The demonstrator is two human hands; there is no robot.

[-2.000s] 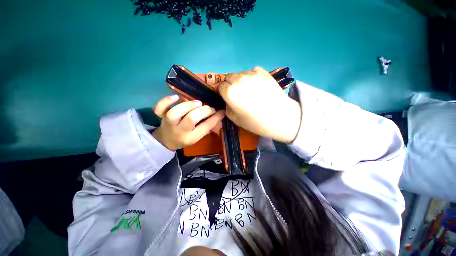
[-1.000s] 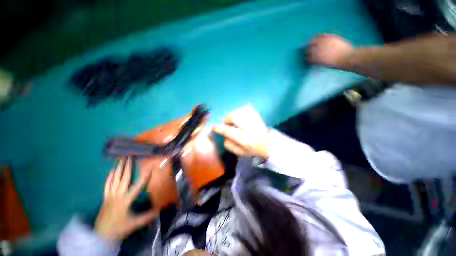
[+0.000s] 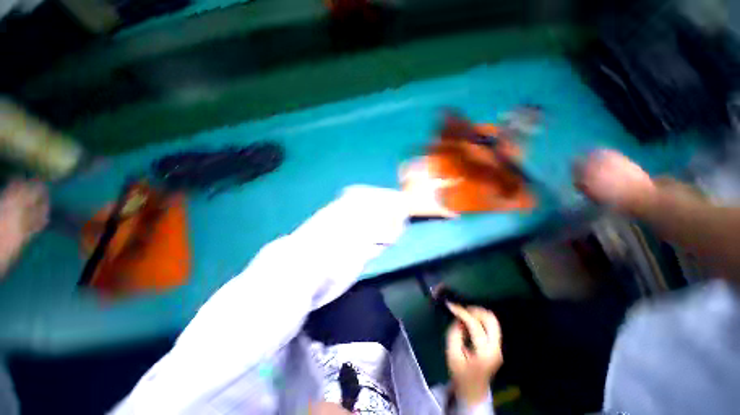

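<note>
The picture is blurred. My left hand (image 3: 426, 188) reaches across to the right and is at the near left side of an orange jig (image 3: 495, 190) with dark bars on it; whether it grips or only touches cannot be told. My right hand (image 3: 475, 344) is low, below the bench edge, with fingers closed on a small dark thing (image 3: 442, 298) whose kind is unclear.
Another orange jig (image 3: 166, 251) with a long black bar stands at left, near another person's hand (image 3: 20, 215). A dark pile (image 3: 219, 166) lies behind it. Another person's hand (image 3: 613, 178) is right of the right jig. A pale thing (image 3: 522, 121) lies behind that jig.
The view has swung. My left arm now stretches across to a jig at right. My right hand has dropped below the bench edge and holds a small dark thing.
</note>
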